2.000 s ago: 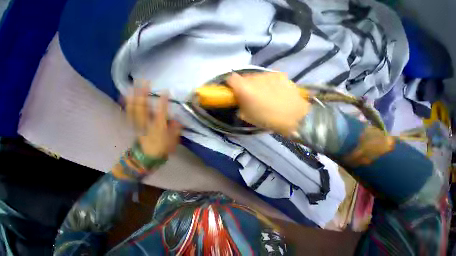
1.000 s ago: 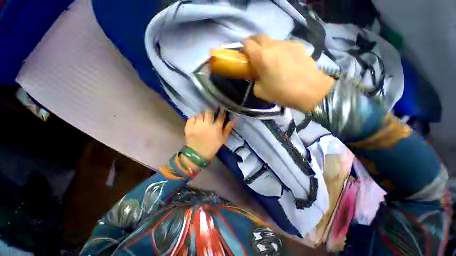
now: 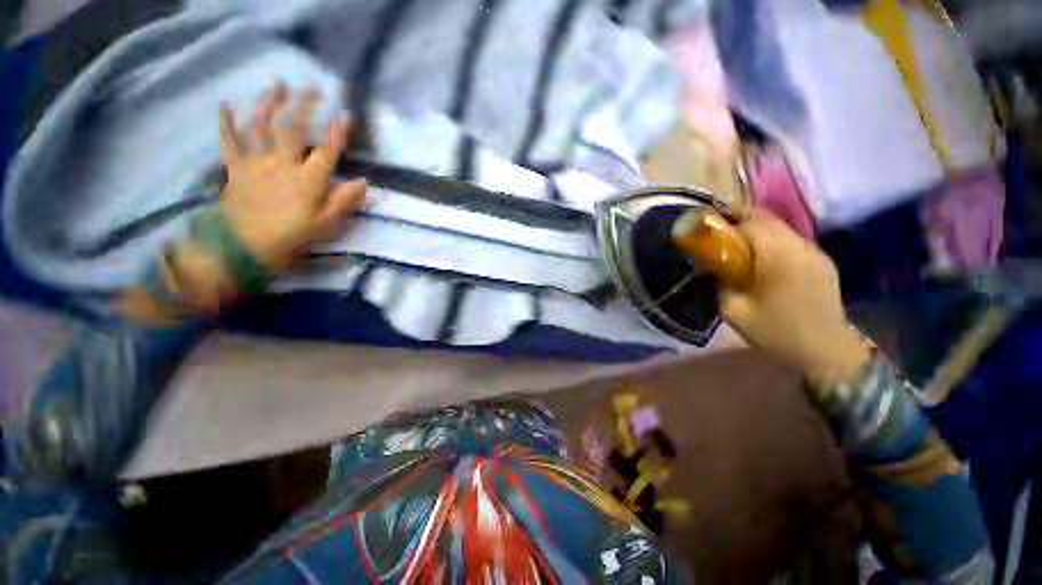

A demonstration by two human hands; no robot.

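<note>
The light blue-grey garment piece with dark bands lies over the navy padded board. My right hand grips the orange-yellow handle of the steam iron, which is at the garment's right end, its dark top and silver edge showing. Whether its plate touches the cloth cannot be told. My left hand is at the garment's left part, palm down with fingers spread, holding nothing. It is slightly blurred.
A white or lilac cloth stack with a yellow strip is at the upper right, with pink cloth beside it. The pale pink table edge runs below the board. Yellow and pink scraps lie on the brown floor.
The view has turned, so the garment now lies nearly level across it. The iron has moved along the garment to its right end. My left hand has moved away from the iron, to the left.
</note>
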